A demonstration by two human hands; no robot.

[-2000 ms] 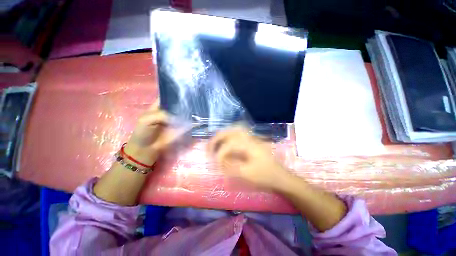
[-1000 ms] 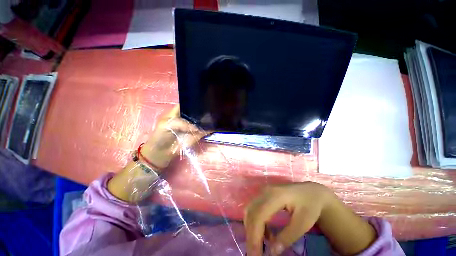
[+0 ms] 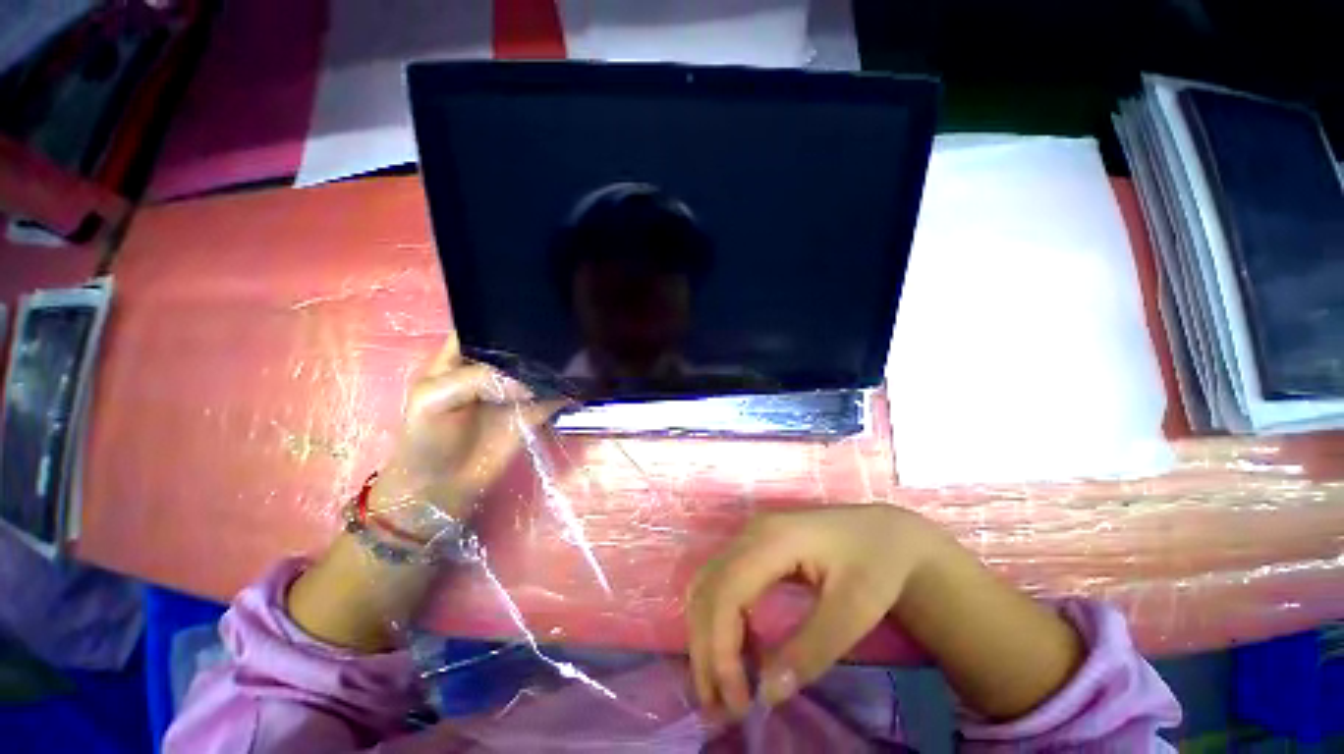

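Observation:
A tablet (image 3: 767, 236) stands tilted with its glossy black screen towards me, a person's reflection in it. My left hand (image 3: 469, 427) grips its lower left corner. Clear film (image 3: 553, 501) hangs from that corner over my left wrist and down towards my lap. My right hand (image 3: 811, 597) is at the bench's front edge with thumb and fingertips close together, seemingly pinching the film's far end. Below the tablet's lower edge shows another flat item with a white border and shiny surface (image 3: 722, 416), mostly hidden.
A white sheet (image 3: 1024, 317) lies right of the tablet on the film-covered pink bench (image 3: 266, 354). A stack of tablets with white layers (image 3: 1282, 251) is at the far right. More tablets (image 3: 44, 405) lie at the left edge. A blue bin (image 3: 1275, 685) shows below the bench.
The film that lay over the left of the screen is off it and hangs below. My right hand has moved down and right, away from the tablet. The tablet's screen is now uncovered.

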